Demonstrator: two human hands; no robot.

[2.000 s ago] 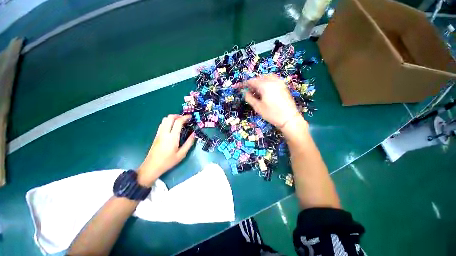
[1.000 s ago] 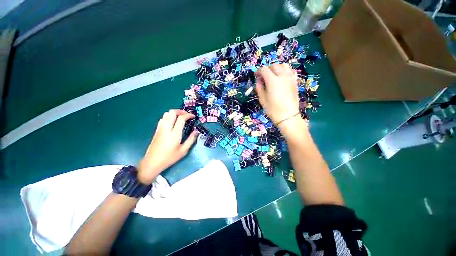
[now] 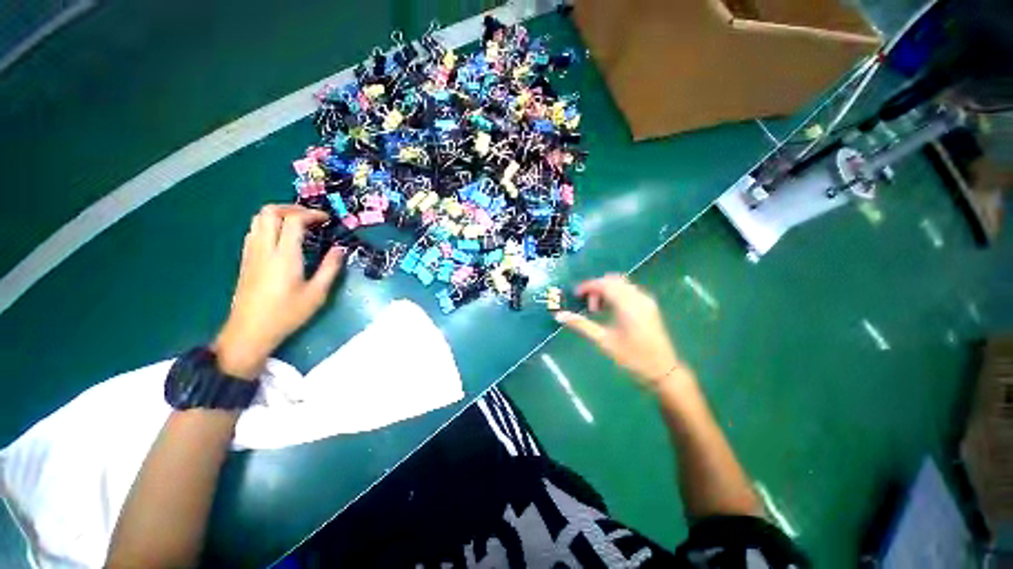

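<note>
A heap of small binder clips (image 3: 444,156), pink, blue, yellow and black, lies on the green bench (image 3: 189,239). My left hand (image 3: 272,283), with a dark watch at the wrist, rests at the heap's left edge, fingers curved around some black clips; whether it grips them is unclear. My right hand (image 3: 624,328) is at the bench's front edge, thumb and fingers apart around a dark spot. A yellow clip (image 3: 553,298) lies just left of its fingertips. Whether the right hand holds a clip cannot be told.
A white cloth (image 3: 367,372) lies on the bench beside and under my left forearm. An open brown carton (image 3: 689,72) stands beyond the heap at the right. A white-footed stand (image 3: 766,211) is past the bench edge. Another carton (image 3: 989,428) is at the far right.
My right hand has moved from over the heap towards me, to the front edge. My left hand stays at the heap's left edge. The view has shifted, showing more floor at the right.
</note>
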